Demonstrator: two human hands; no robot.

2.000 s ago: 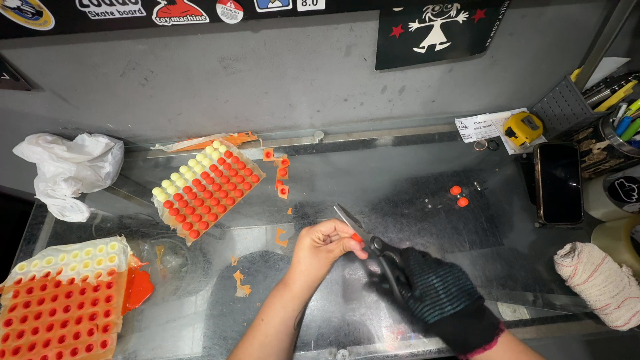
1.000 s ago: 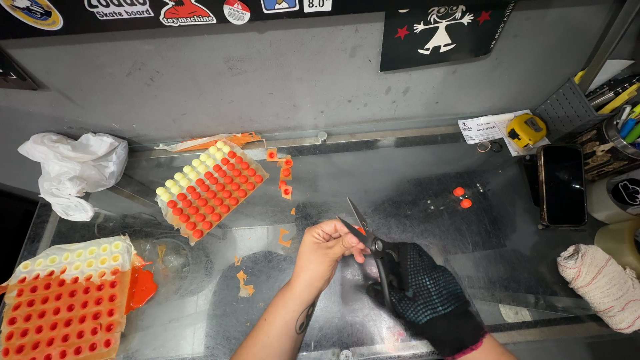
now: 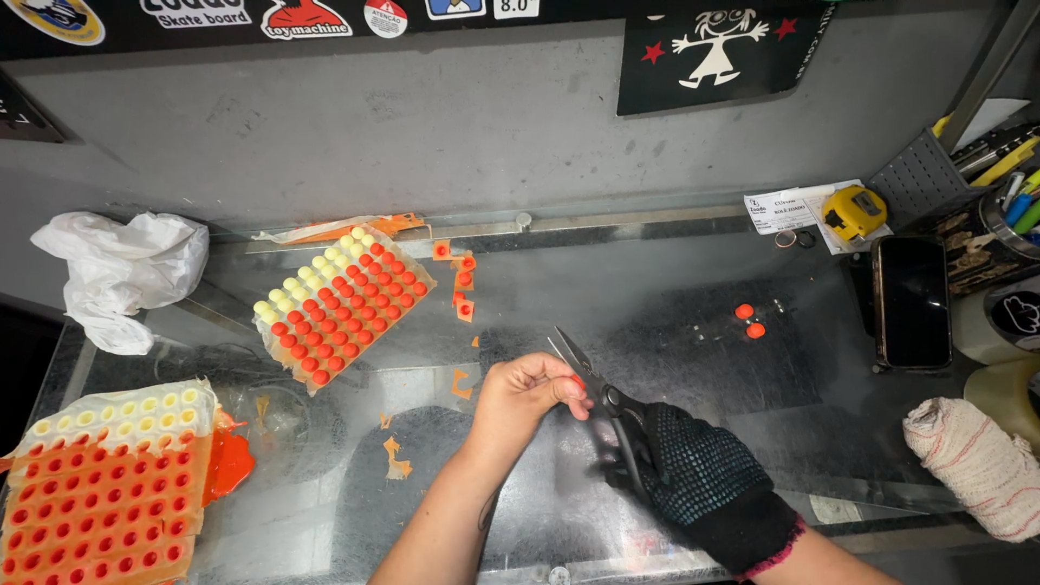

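Observation:
Between the bare fingers of my left hand (image 3: 528,398) is a small red domed piece (image 3: 578,381), mostly hidden by the fingertips. My right hand (image 3: 707,467), in a black knitted glove with a dotted grip, holds black-handled scissors (image 3: 600,382) whose tips point up and left, just beside the red piece. Several loose red pieces with square edges (image 3: 464,280) lie in a short column on the glass tabletop, with orange trimmed scraps (image 3: 461,383) below them. Two red domes (image 3: 750,320) rest together at the right. A sheet of red and pale yellow domes (image 3: 349,305) lies at the left.
A sheet with red and pale yellow hollows (image 3: 106,496) lies at lower left, beside a red blob (image 3: 227,463). A white plastic bag (image 3: 122,272) sits behind it. On the right are a tape measure (image 3: 853,213), a phone (image 3: 912,301), a cloth roll (image 3: 971,467) and a pen holder (image 3: 1003,211).
The scissor blades, spread wider one second ago, are now closer together. Both hands stay near the same spot, with small shifts of the fingers.

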